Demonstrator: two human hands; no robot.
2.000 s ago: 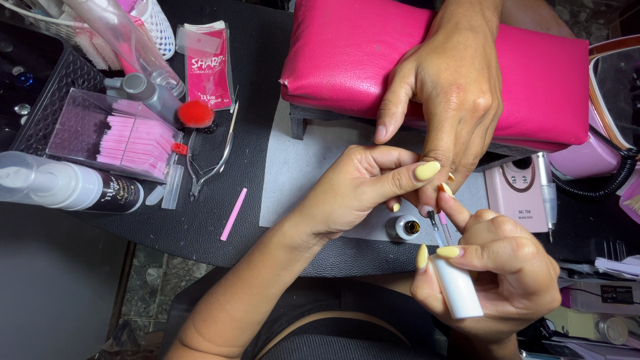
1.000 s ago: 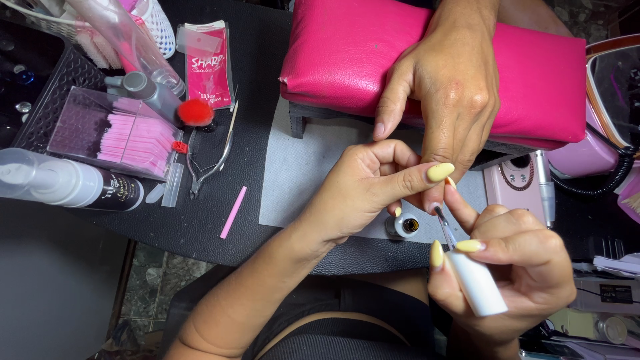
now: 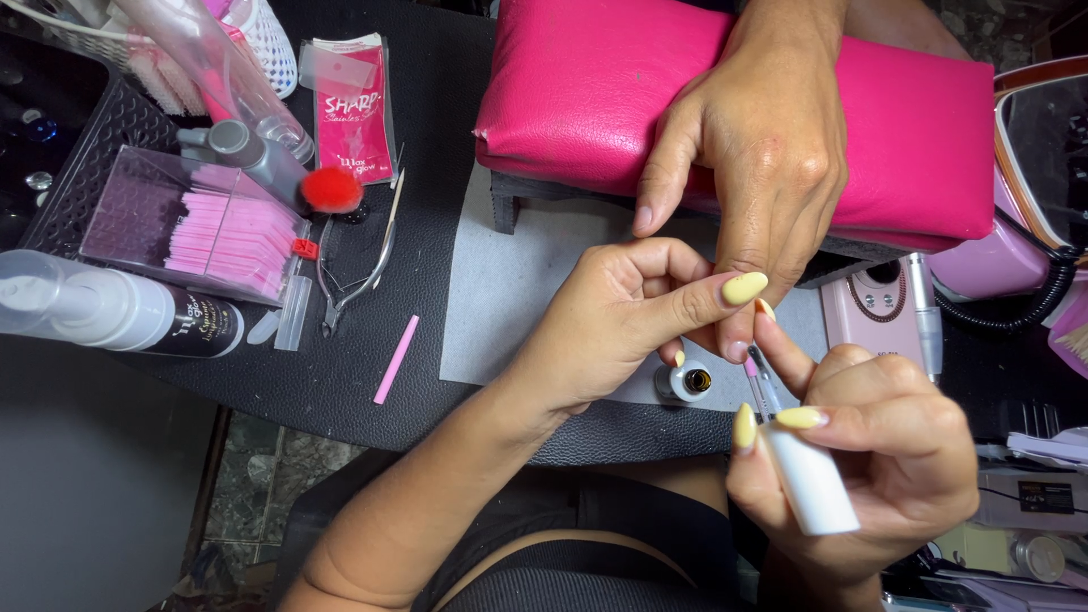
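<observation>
My left hand grips a finger of another person's hand, which rests over a pink padded hand rest. Between the thumb and fingers of my right hand is the white cap of a nail polish brush. The brush's bristle end is at the held finger's nail; whether it touches is hard to tell. Just left of the brush, an open polish bottle with a dark mouth lies or stands on the grey sheet. A thin pink-tipped stick shows beside the brush.
Cuticle nippers, a pink file strip, a clear box of pink strips, a pump bottle and a red packet are on the left. A pink nail drill unit and a black coiled cord are on the right.
My right hand has shifted slightly, and the brush has tilted against its earlier angle beside the nail. My left hand keeps its hold on the finger.
</observation>
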